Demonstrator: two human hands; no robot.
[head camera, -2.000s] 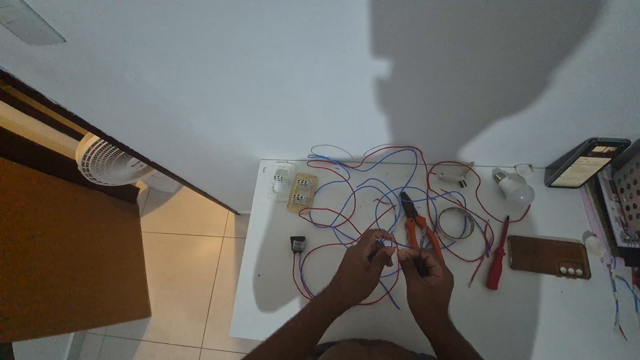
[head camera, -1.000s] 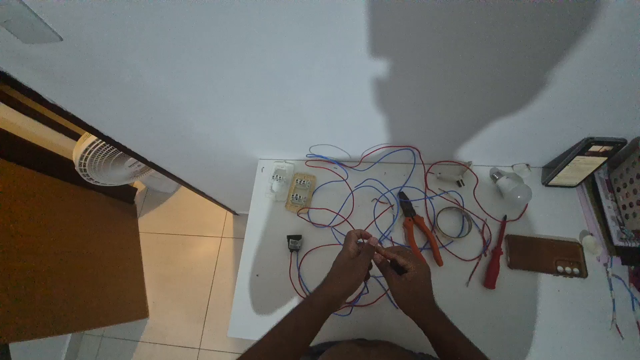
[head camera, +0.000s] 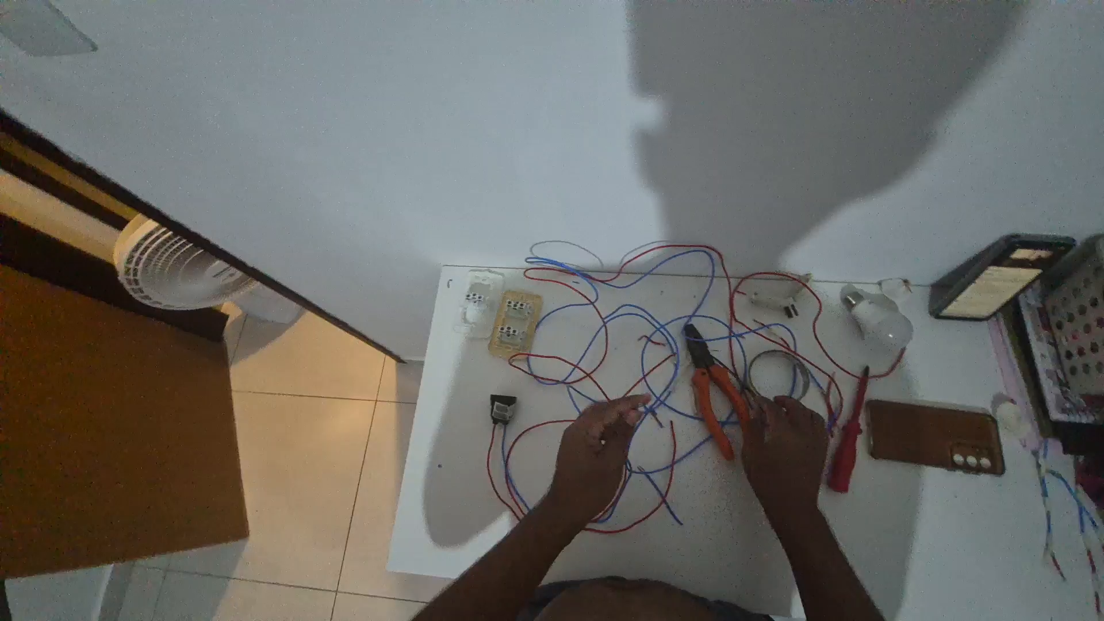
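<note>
Red and blue electrical wires (head camera: 638, 315) lie in loose loops across the white table. My left hand (head camera: 604, 440) is over them, fingers curled near a wire end; whether it grips a wire is unclear. My right hand (head camera: 783, 444) is at the right handle of the orange-handled pliers (head camera: 709, 392), just below a roll of tape (head camera: 779, 374); its fingertips are partly hidden, so its hold cannot be told. Right of it lies a red screwdriver (head camera: 849, 440). A small black connector module (head camera: 503, 410) with red and blue wires sits at the left.
Two socket or switch modules (head camera: 516, 323) (head camera: 479, 304) lie at the back left. A light bulb (head camera: 878, 321), a white fitting (head camera: 776, 293) and a brown-cased phone (head camera: 936, 436) are at the right. Another phone-like device (head camera: 1000, 276) leans by the wall. A fan (head camera: 177, 263) stands beyond the table.
My hands were together over the wires and have moved apart. The right hand has gone right to the pliers' handles; the dark-tipped item seen at it a second ago no longer shows.
</note>
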